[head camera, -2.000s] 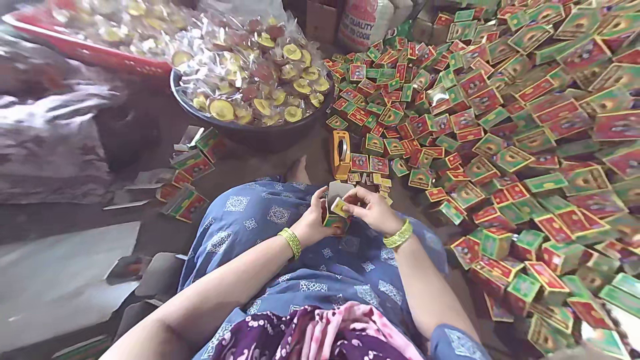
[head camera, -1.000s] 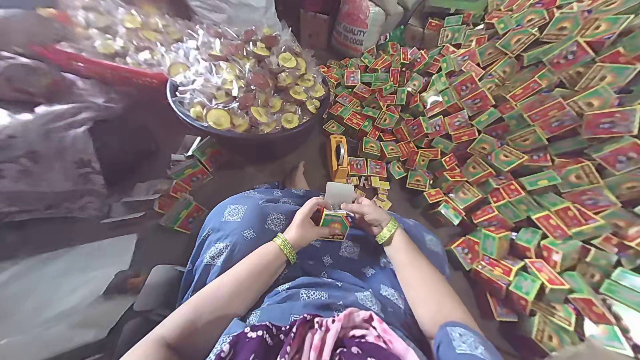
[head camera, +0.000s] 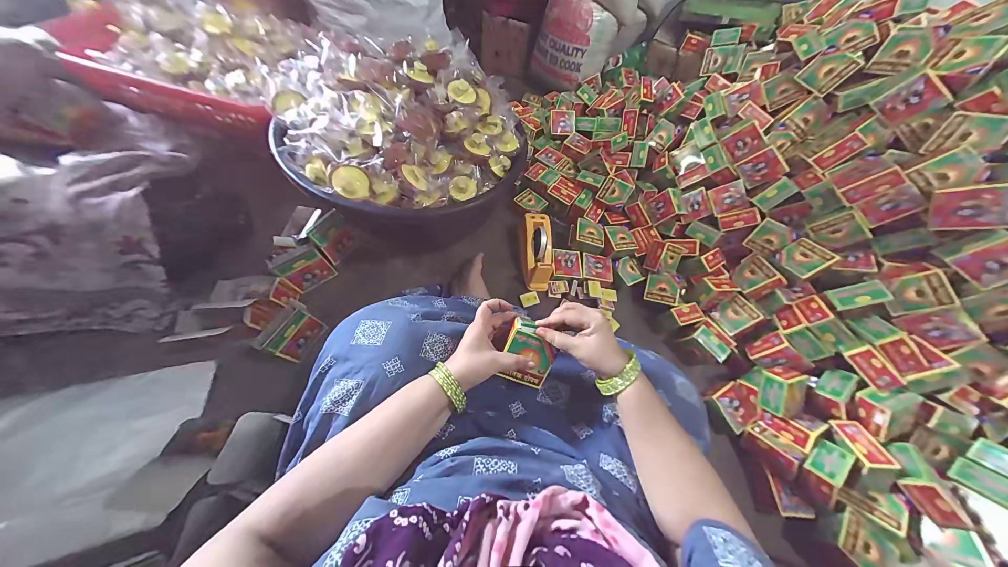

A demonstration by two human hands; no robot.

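Observation:
My left hand (head camera: pixel 490 346) grips a small green and red printed cardboard box (head camera: pixel 529 353) by its side, above my lap. The fingers of my right hand (head camera: pixel 579 335) touch the box's top edge, where the flap lies down. Whether they pinch it is hard to see. Beyond the hands, a yellow tape dispenser (head camera: pixel 537 252) with a roll in it stands on the floor, beside small yellow cards or labels (head camera: pixel 529 299) and two red-faced boxes.
A dark round basin (head camera: pixel 283 161) heaped with clear-wrapped yellow items stands ahead, beside a red basket (head camera: pixel 157 98). A large pile of similar boxes (head camera: pixel 803 260) spreads to the right. Flat and partly folded cartons (head camera: pixel 295 331) lie at left. A printed sack (head camera: pixel 571 47) stands behind.
The pale top flap of the box, raised one second ago, is now folded down. My right hand has moved onto the top of the box.

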